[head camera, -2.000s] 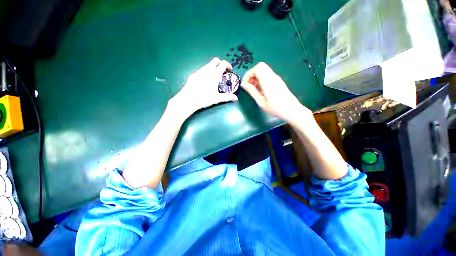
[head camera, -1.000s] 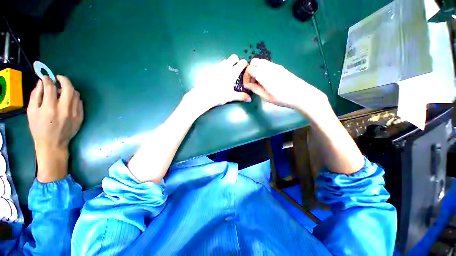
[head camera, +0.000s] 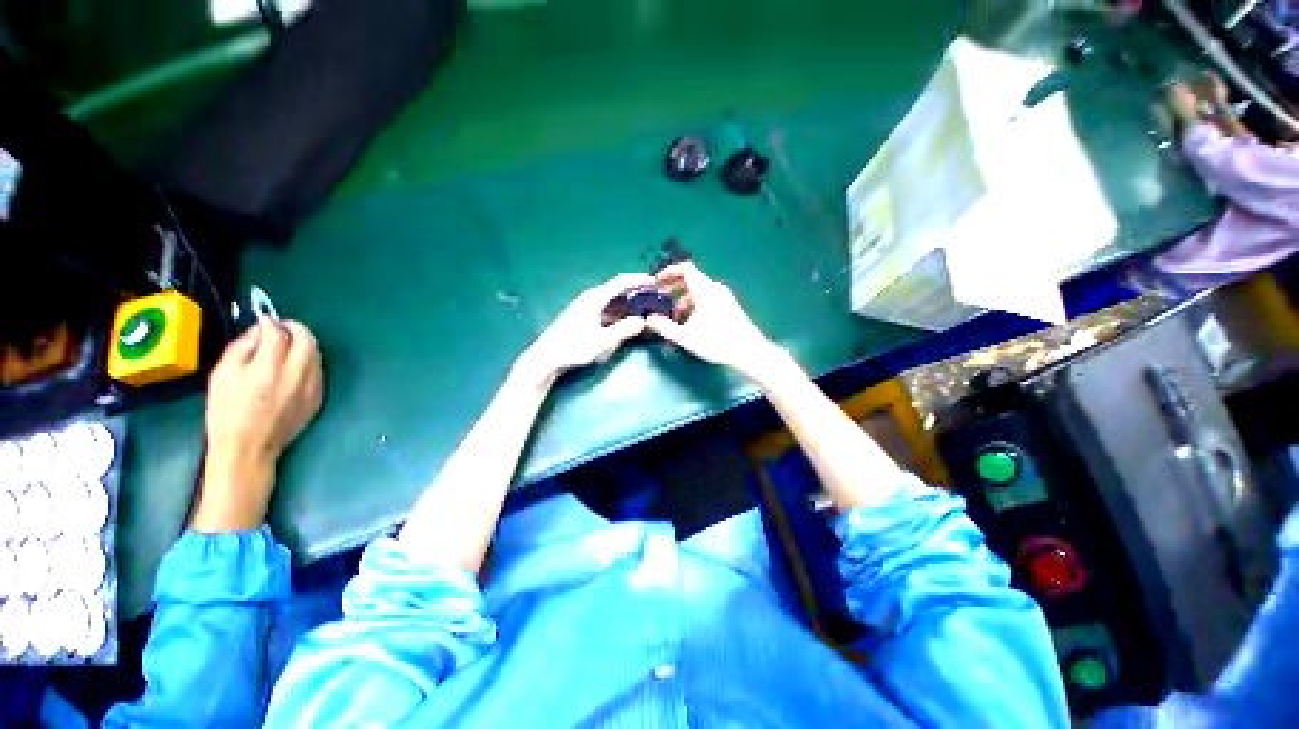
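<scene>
A round black plastic housing (head camera: 641, 303) is held between both hands above the green belt (head camera: 428, 299), near its front edge. My left hand (head camera: 581, 333) grips its left side. My right hand (head camera: 708, 325) is on its right side, with fingers and thumb against it. The fingers partly hide the housing, so its inside is hard to make out. A small pile of black inserts (head camera: 670, 252) lies on the belt just beyond my hands, partly hidden by them.
Two black housings (head camera: 687, 157) stand farther back. A whitish open carton (head camera: 912, 214) is at right; the machine's buttons (head camera: 1051, 567) are lower right. At left are a neighbour's hand (head camera: 267, 382) with a pale ring, a yellow switch box (head camera: 154, 339) and a tray of white discs (head camera: 114, 548).
The view has shifted, showing more of the belt's far side and the buttons again. My right hand now holds the housing's side, where its fingers worked over it before. The neighbour's hand still holds the ring.
</scene>
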